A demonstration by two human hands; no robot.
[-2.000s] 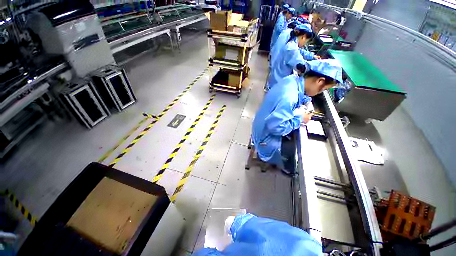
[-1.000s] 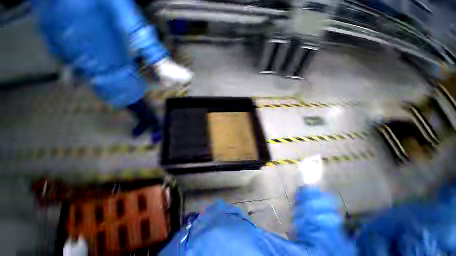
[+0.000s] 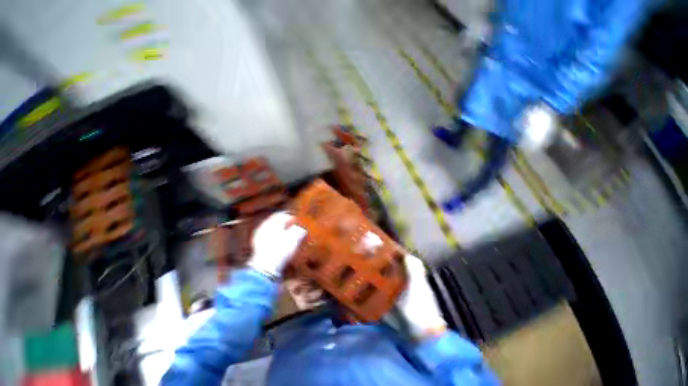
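Note:
An orange-brown solder pallet with rectangular cutouts is held tilted in front of my body. My left hand, in a white glove, grips its left end. My right hand, also gloved in white, grips its right end. The fingers are blurred and partly hidden by the pallet. More orange-brown pallets lie just beyond my left hand. The black tote is at the lower right, with black slabs and a tan cardboard liner in it.
Another orange-brown pallet lies on dark equipment at the left. A large white machine cover stands behind. A person in a blue smock with a white glove stands beyond the tote, near yellow-black floor lines.
The view has swung round. Both my hands now hold a pallet; a second ago my right hand was stretched out over the floor and my left was by the piled pallets.

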